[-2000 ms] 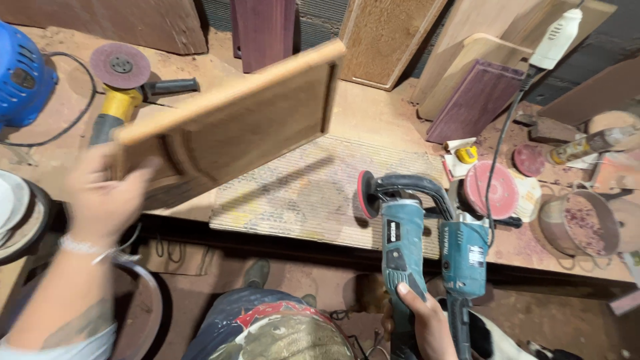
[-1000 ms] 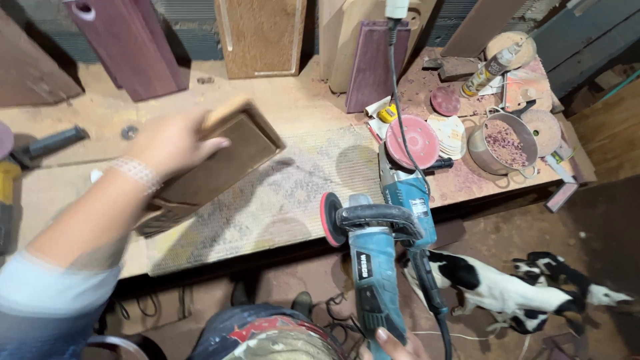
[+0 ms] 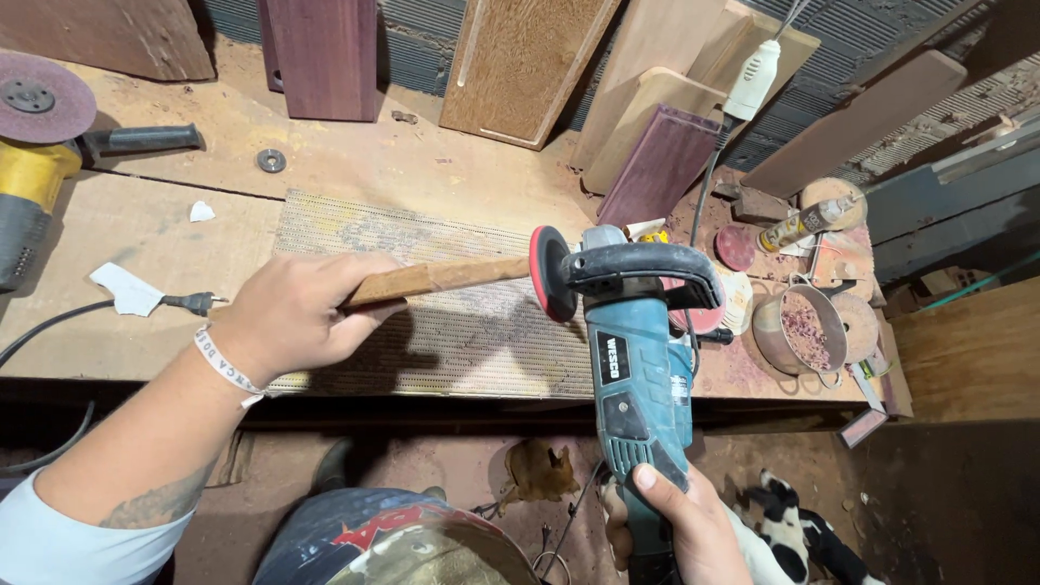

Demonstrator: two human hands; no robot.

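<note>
My left hand [image 3: 313, 313] grips a wooden board [image 3: 455, 275], seen edge-on above a ribbed mat [image 3: 479, 349] on the workbench. My right hand [image 3: 678, 520] is closed around the rear handle of a teal Wesco angle polisher [image 3: 634, 366], which has a black D-shaped front handle. The polisher's red-rimmed disc [image 3: 550, 274] meets or nearly meets the board's far end; whether they touch is hard to tell. Behind this tool a second teal power tool [image 3: 681, 390] lies partly hidden on the bench.
A yellow grinder [image 3: 36, 179] with a sanding disc lies at the left, near a cut power plug [image 3: 191, 302]. Boards [image 3: 528, 73] lean on the back wall. A metal pot [image 3: 800, 329] of shavings stands right. A hanging cord connector [image 3: 751, 81] drops behind the polisher. Dogs [image 3: 780, 520] are on the floor.
The board, whose broad face showed before, has been turned edge-on in my left hand. It and the polisher's disc, apart in the earlier frames, are now close together.
</note>
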